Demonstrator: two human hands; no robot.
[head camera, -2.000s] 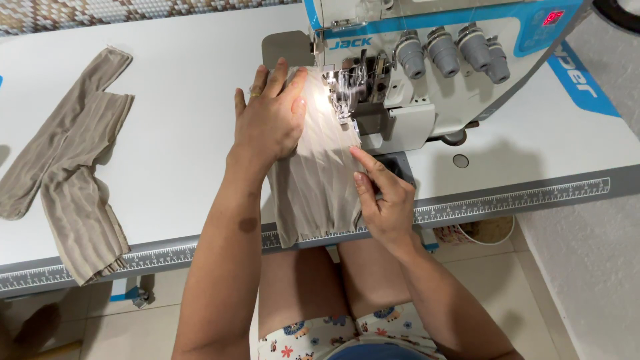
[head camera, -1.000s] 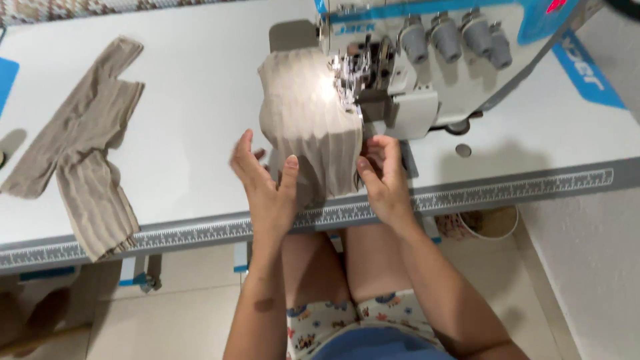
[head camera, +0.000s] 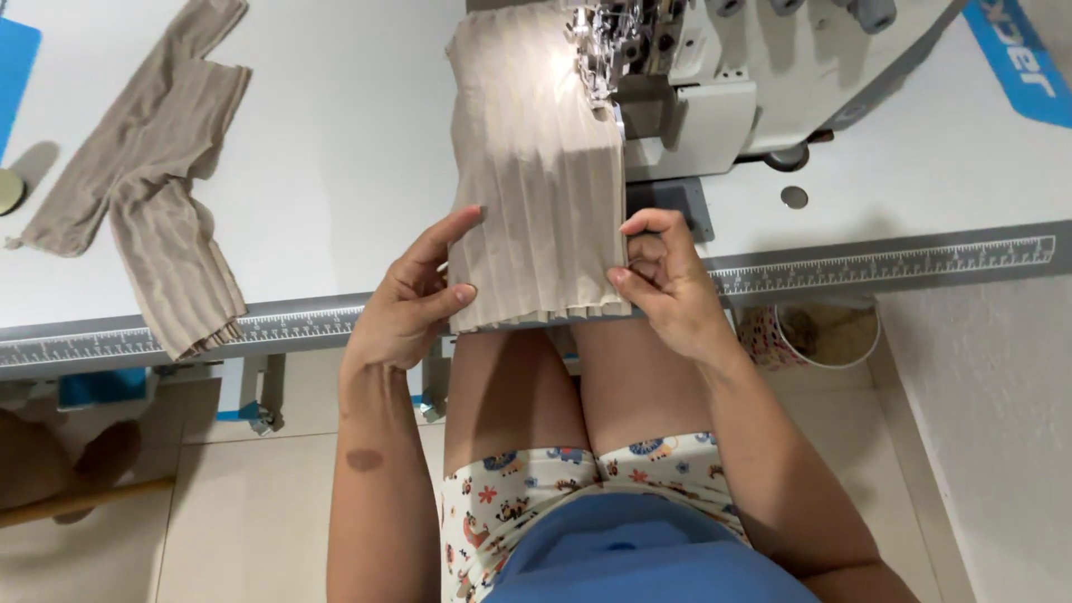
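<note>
A beige ribbed fabric piece (head camera: 536, 184) lies under the lit presser foot (head camera: 599, 92) of a Jack overlock machine (head camera: 712, 109), its lower end at the table's front edge. My left hand (head camera: 419, 293) holds the fabric's left edge near the bottom, thumb on top and other fingers partly hidden. On the right edge, my right hand (head camera: 666, 276) pinches the layers between thumb and fingers. Another beige ribbed fabric piece (head camera: 167, 159) lies at the left of the table, one end over the printed ruler.
A ruler strip (head camera: 879, 264) runs along the table's front edge. On the floor at the right stands a round bin (head camera: 829, 335) with scraps inside. A wall (head camera: 997, 377) borders the right side. A round object (head camera: 10, 191) sits at the far left.
My left hand has moved from the upper part of the fabric, near the presser foot, down to its lower left edge. My right hand has moved lower along the right edge.
</note>
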